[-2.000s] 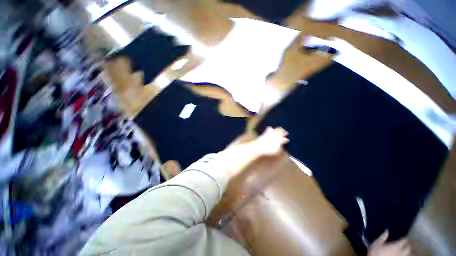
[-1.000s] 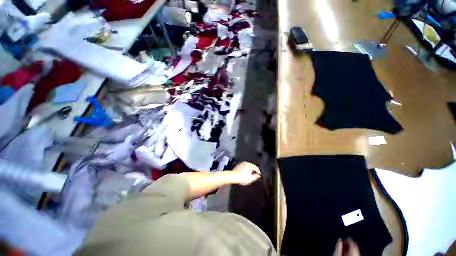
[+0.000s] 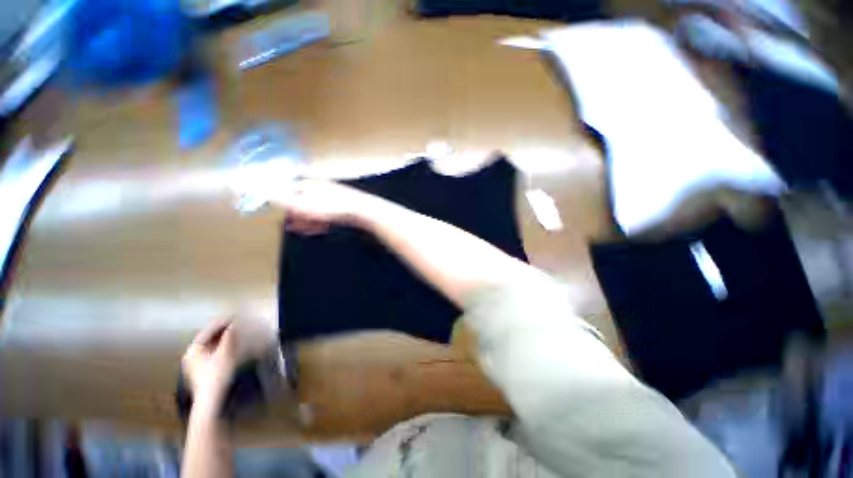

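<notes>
A dark cut panel stack lies in front of me, with neck and armhole notches. My right hand reaches across its far left corner. A pale, see-through item is at its fingertips; blur hides whether it is gripped. My left hand is at the near left, fingers bent, beside a blurred dark block at the table's near edge. I cannot tell whether it holds anything. A white ticket lies right of the panel stack.
Another dark stack with a white ticket is at the right. A white pattern sheet lies beyond it. A blue machine head is at the far left, near a flat silvery plate. More dark cloth lies at the far edge.
The view has turned from the scrap heap to the table. The smaller dark stack is now central. My right hand has moved over its corner; my left is now beside the dark block.
</notes>
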